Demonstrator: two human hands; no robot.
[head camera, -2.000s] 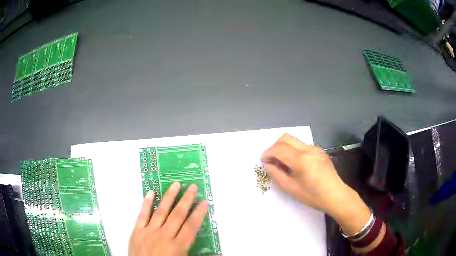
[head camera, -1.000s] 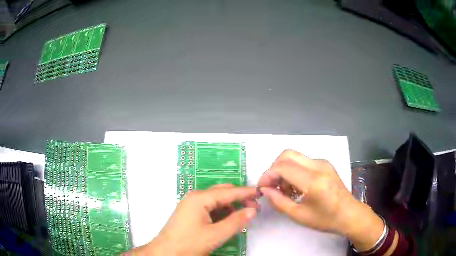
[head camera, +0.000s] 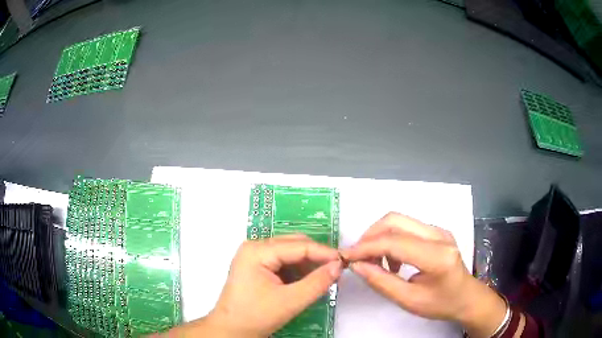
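Observation:
A green circuit board panel (head camera: 303, 204) lies upright in the view on the white work sheet (head camera: 214, 211), partly under my left hand. My left hand (head camera: 280, 280) and my right hand (head camera: 422, 270) meet over the panel's right edge. Their thumbs and forefingers pinch a tiny dark gold part (head camera: 344, 261) between them. The part is too small to make out its shape. The pile of gold parts is not visible; my right hand covers that area.
Overlapped panels (head camera: 152, 264) lie at the left, beside black ribbed trays (head camera: 26, 244). A black parts bin (head camera: 553, 237) stands tilted at the right. Panel stacks lie on the dark surface at far left (head camera: 96, 64) and far right (head camera: 553, 125).
My left hand has lifted off the panel and met my right hand, which came left from the gold pile. The view has shifted, so the sheet and panels appear further right.

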